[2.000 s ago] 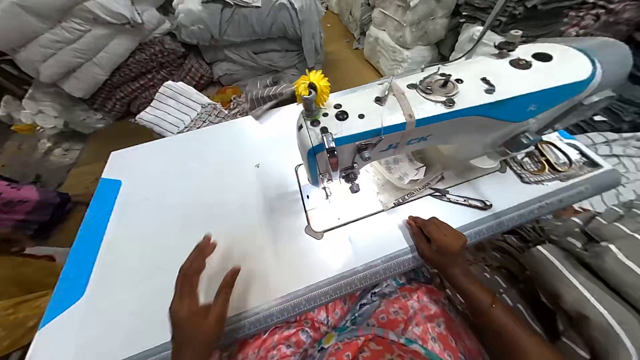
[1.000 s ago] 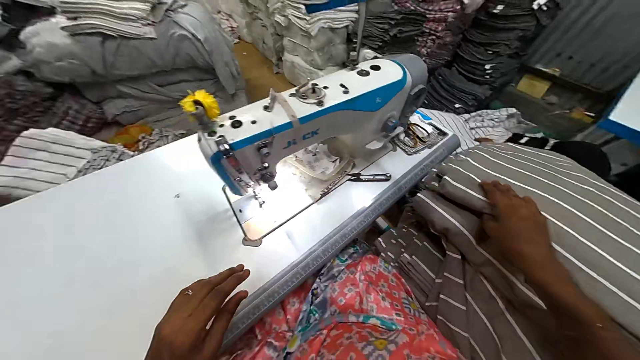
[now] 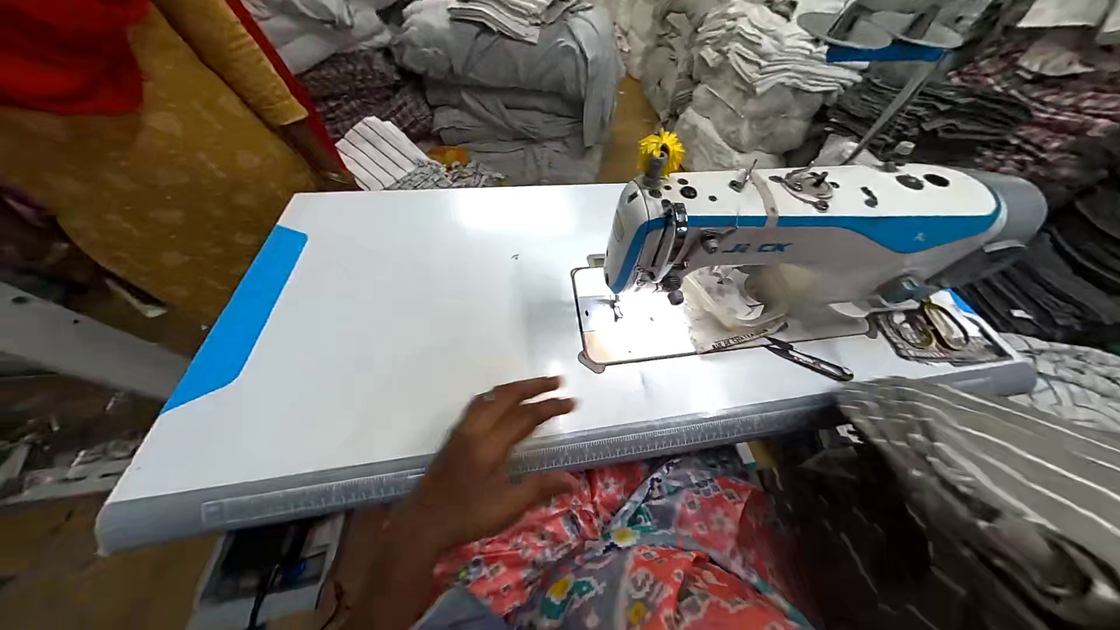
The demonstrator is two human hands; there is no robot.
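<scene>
My left hand (image 3: 494,446) is over the table's front edge, fingers apart and holding nothing. Up and to its right stands a white and blue Jack sewing machine (image 3: 814,232), its lamp lit over the needle plate (image 3: 634,328). A pair of thread snips (image 3: 809,360) lies in front of the machine's bed. At the lower right, grey striped fabric (image 3: 989,455) rises blurred beside the table edge. My right hand is not visible; the fabric or the dark area near it may hide it.
A wire tray (image 3: 941,334) with scissors sits at the table's right end. Along the front edge of the white table (image 3: 394,350) runs a measuring tape (image 3: 612,448). A person (image 3: 219,157) stands by the far left corner. Fabric stacks (image 3: 516,79) lie behind.
The striped fabric at the right has been raised toward the table edge. My right hand, on that fabric a second ago, is out of sight. A person has come into view at the left.
</scene>
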